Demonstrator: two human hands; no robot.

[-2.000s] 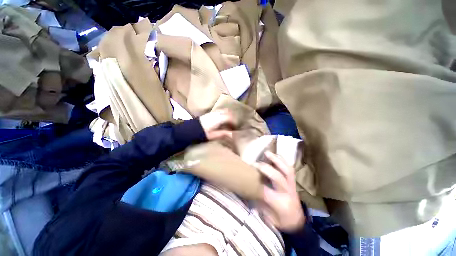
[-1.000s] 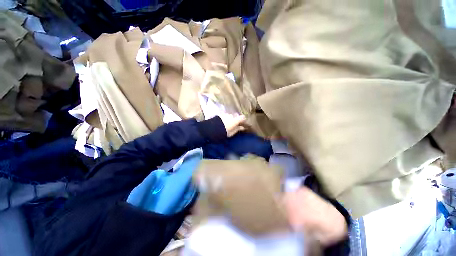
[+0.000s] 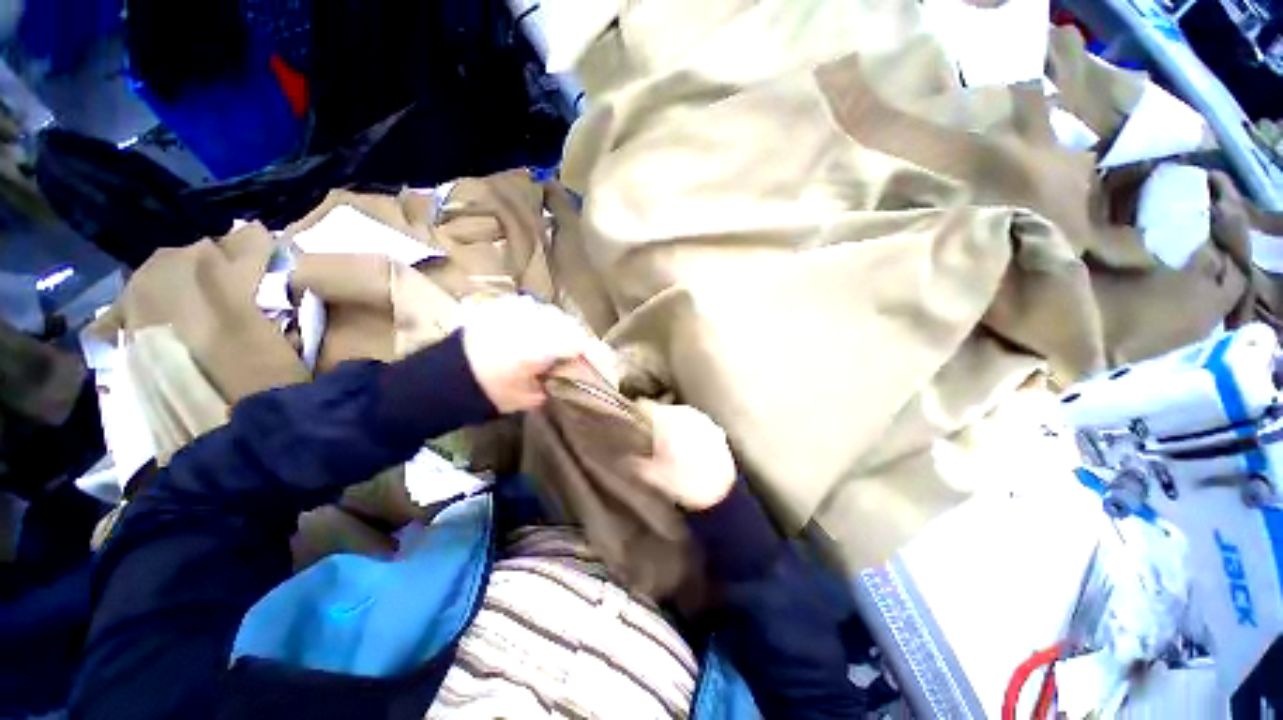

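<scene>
My left hand [image 3: 528, 352] is closed on the upper edge of a tan cloth piece [image 3: 598, 478], which hangs gathered over my lap. My right hand [image 3: 687, 456] holds the same piece at its right side, close to my left hand. The fingers of both hands are bright and partly hidden by cloth. A heap of cut tan pieces with white bits [image 3: 345, 303] lies at the left, behind my left forearm. Large tan panels [image 3: 830, 338] drape over the table edge, just beyond my right hand.
A white sewing machine with "JACK" lettering [image 3: 1233, 577] stands at the right. Red-handled scissors [image 3: 1034, 682] lie beside it. A measuring tape [image 3: 910, 654] runs along the table edge. More tan pieces with white parts [image 3: 1175, 211] lie at the back right. Black plastic [image 3: 211, 176] is at the back left.
The view has swung right, showing more of the machine. The tan and white piece blurred near my right hand is out of sight. My hands have come together on a hanging tan piece.
</scene>
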